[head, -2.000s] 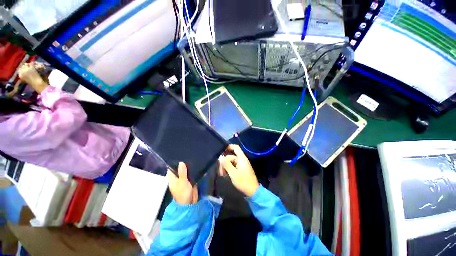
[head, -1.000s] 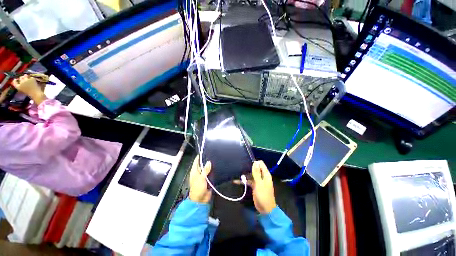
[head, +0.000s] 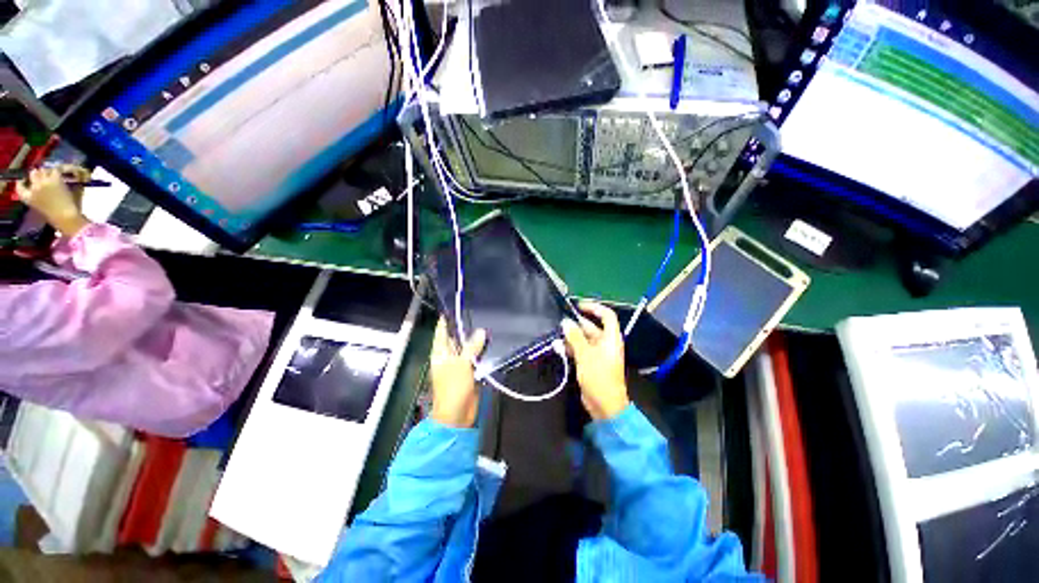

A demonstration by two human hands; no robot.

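Observation:
A dark glossy tablet (head: pixel 499 285) is held tilted in front of me, over the bench's front edge. My left hand (head: pixel 455 382) grips its lower left corner. My right hand (head: pixel 596 355) grips its lower right side, at the end of a white USB cable (head: pixel 536 397) that loops below the tablet's lower edge. The cable's plug is too small to make out. A coupling plate (head: pixel 730 301) with a tan rim lies to the right, with a blue cable (head: pixel 687 330) beside it. Another plate is mostly hidden beneath the tablet.
An RF tester (head: pixel 638 154) stands behind, with a dark tablet (head: pixel 545 55) on top. Monitors (head: pixel 268 103) (head: pixel 911 125) flank it. White foam trays with tablets lie left (head: pixel 273 456) and right (head: pixel 872 399). A person in a pink sleeve (head: pixel 125 330) works at left. A mouse (head: pixel 921 276) sits right.
The tablet moved from a tilted pose at left to over the near plate. The white cable came to my right hand at its lower edge. Since the last earlier frame, the tablet has turned slightly.

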